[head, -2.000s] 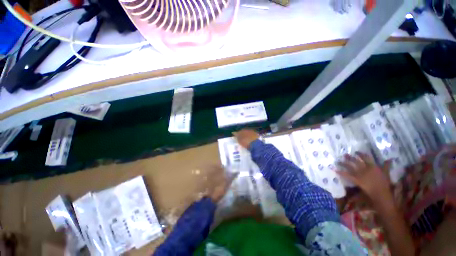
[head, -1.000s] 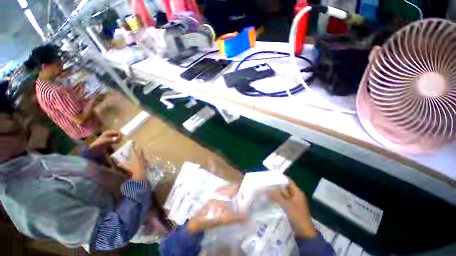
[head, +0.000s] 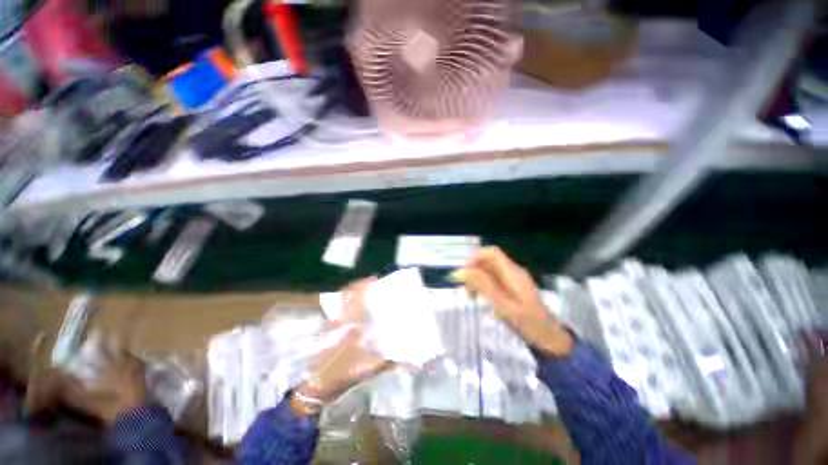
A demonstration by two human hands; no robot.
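My left hand (head: 345, 359) holds a white product box (head: 402, 315), with clear plastic film around and below the fingers. The box is blurred and its print cannot be read. My right hand (head: 508, 292) is just right of the box and apart from it, above the boxes. Its thumb and fingertips are close together, with a small pale yellow patch at the tips; whether they pinch anything is too blurred to tell. A row of white boxes (head: 699, 350) leans side by side at the right. More glossy boxes (head: 238, 377) lie at the left.
The green conveyor belt (head: 527, 213) runs beyond the cardboard (head: 154, 320), with several loose boxes on it. A white shelf (head: 563, 156) holds a pink fan (head: 434, 68) and cables. A slanting metal support (head: 654, 195) stands at right. Another person's hands (head: 104, 381) are at lower left.
The view has swung right from the neighbouring workers. My right hand has come off the box, which stays in my left hand. The long row of boxes is back in view.
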